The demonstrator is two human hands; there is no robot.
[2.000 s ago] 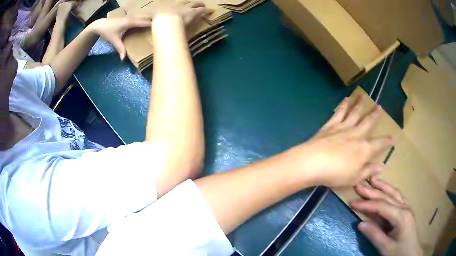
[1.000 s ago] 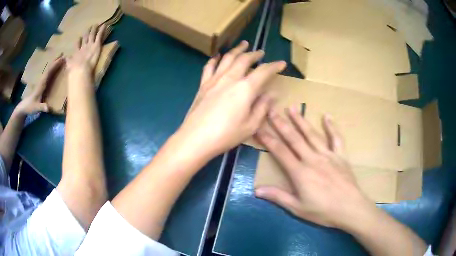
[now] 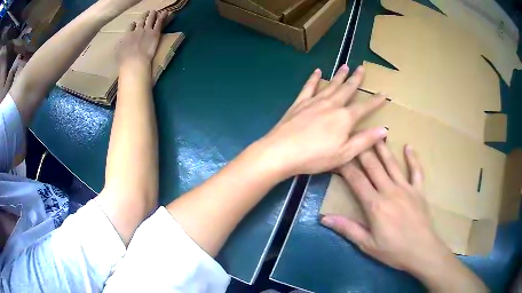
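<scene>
A tan box blank (image 3: 435,149) lies unfolded on the green table, its lid panel (image 3: 432,54) flat towards the top. A dark lock slot (image 3: 480,179) shows near its right end, and the right end panel (image 3: 511,186) looks tilted up. My left hand (image 3: 326,126) lies palm down over the left end, fingers spread, hiding most of that end panel. My right hand (image 3: 389,209) presses flat on the lower left of the blank, fingers spread, its fingertips beside my left thumb. Neither hand visibly grips the cardboard.
A shallow folded box (image 3: 303,34) stands at top centre. A paler cardboard sheet (image 3: 486,26) lies upper right. At left, another person's hand (image 3: 139,43) rests on a stack of blanks (image 3: 94,71). A dark gap (image 3: 280,232) runs between the tabletops.
The view has shifted slightly. My left hand's fingers have spread flatter over the left end, its thumb now reaching towards my right fingers. My right hand stays pressed on the blank.
</scene>
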